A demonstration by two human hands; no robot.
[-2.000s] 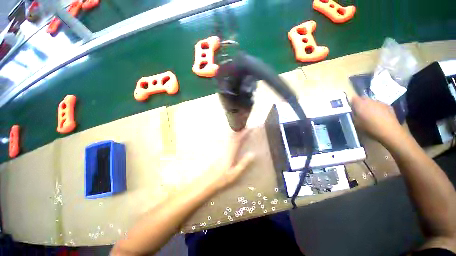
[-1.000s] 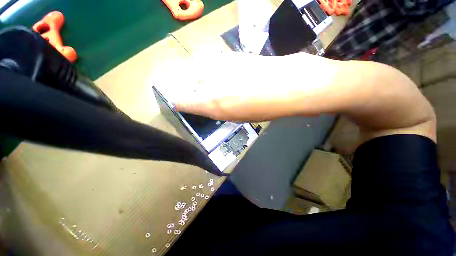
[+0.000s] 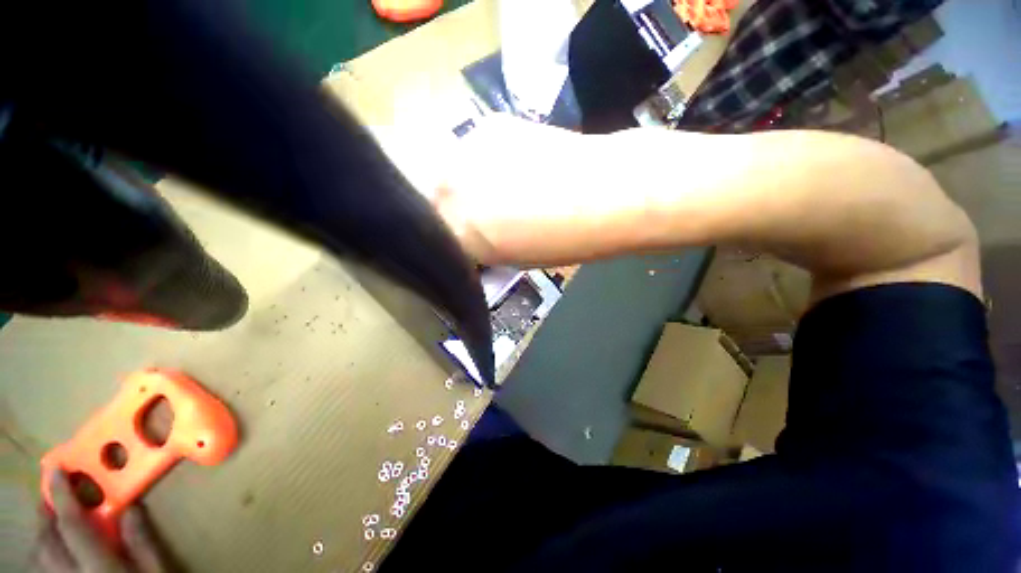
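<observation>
An orange housing [image 3: 143, 431] lies on the cardboard bench cover [image 3: 280, 448] at lower left, one end at my left hand. My left hand [image 3: 92, 539] is cut off by the bottom edge, its fingers on the housing's near end. My right arm reaches in from the right; my right hand [image 3: 453, 185] is over the white screw feeder [image 3: 515, 308], overexposed and partly behind the cord, so its fingers cannot be made out. The dark, blurred electric screwdriver [image 3: 168, 263] hangs close to the camera at upper left, its thick black cord [image 3: 370, 190] crossing the view.
Small pale rings [image 3: 409, 481] are scattered along the bench's near edge. A second feeder with a black panel [image 3: 610, 67] and a plastic bag [image 3: 537, 50] stand beyond my arm. The green conveyor [image 3: 308, 34] is at the top. Cartons [image 3: 694, 375] and a person's plaid sleeve [image 3: 773, 62] are right.
An orange housing and my left hand have come into view at lower left. The screwdriver and cord look larger and nearer. My right arm stays over the feeder.
</observation>
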